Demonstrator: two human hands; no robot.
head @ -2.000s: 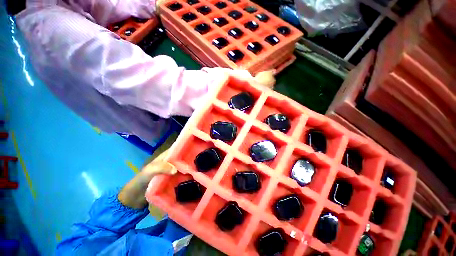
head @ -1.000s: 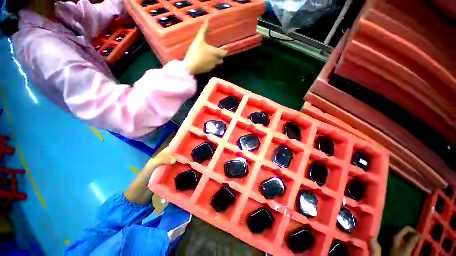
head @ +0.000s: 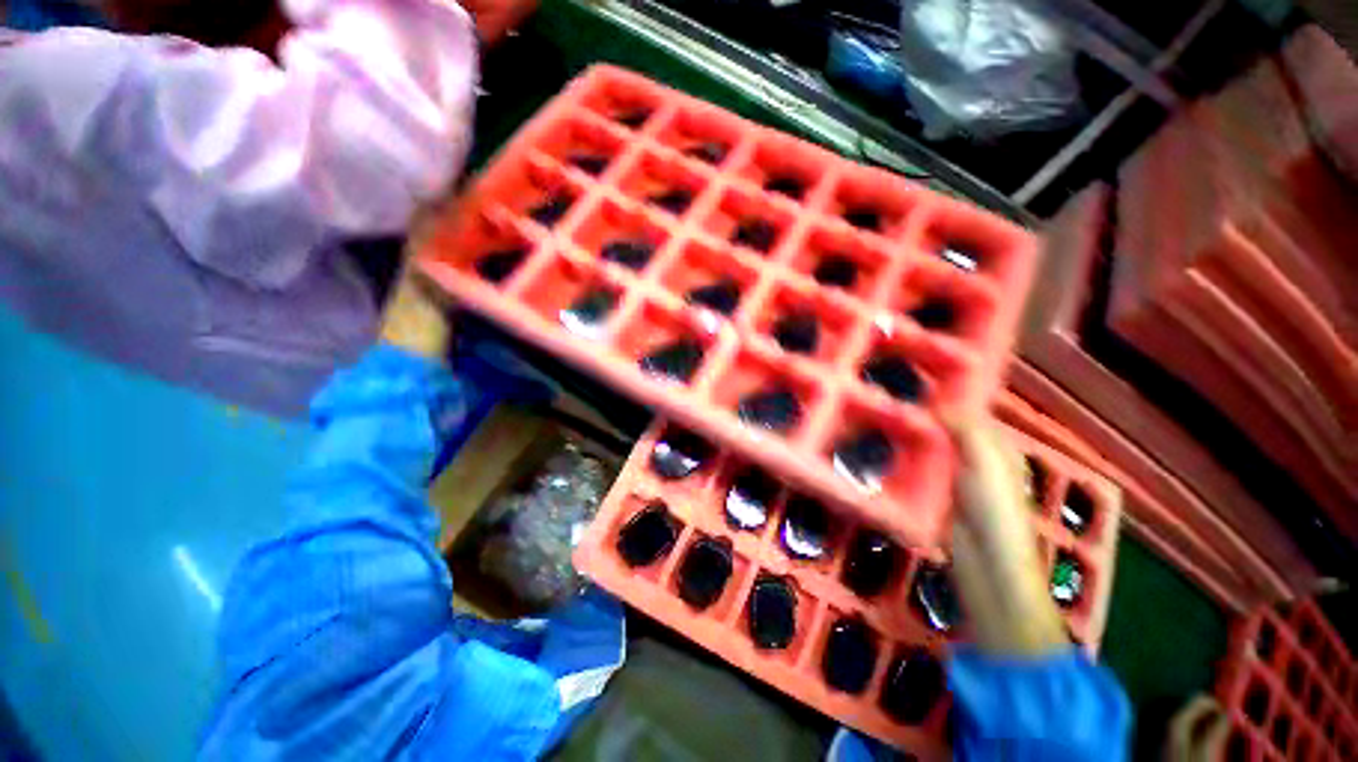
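A pink-red foam tray (head: 725, 238) with black watch bodies in its square pockets is held up, slightly blurred. My left hand (head: 416, 310) grips its left corner; the fingers are partly hidden by the tray. My right hand (head: 1001, 539) grips its right corner, blurred, with a blue cuff below. A second foam tray (head: 603, 548) lies lower, partly under the held one, with a watch body (head: 773, 610) and others in its pockets. One watch body (head: 1066, 579) there shows green.
A co-worker's pink sleeve (head: 224, 164) is close at the upper left. Stacked foam trays (head: 1236, 253) stand at the right. A neighbouring foam tray (head: 1293, 688) is at the lower right, beside part of another hand. A box with clear plastic (head: 544, 514) sits below the held tray. A plastic bag (head: 990, 67) lies at the back.
A filled tray has moved up and away, now held by both my hands. A second filled tray shows beneath it. The stack of filled trays at the upper left is no longer visible.
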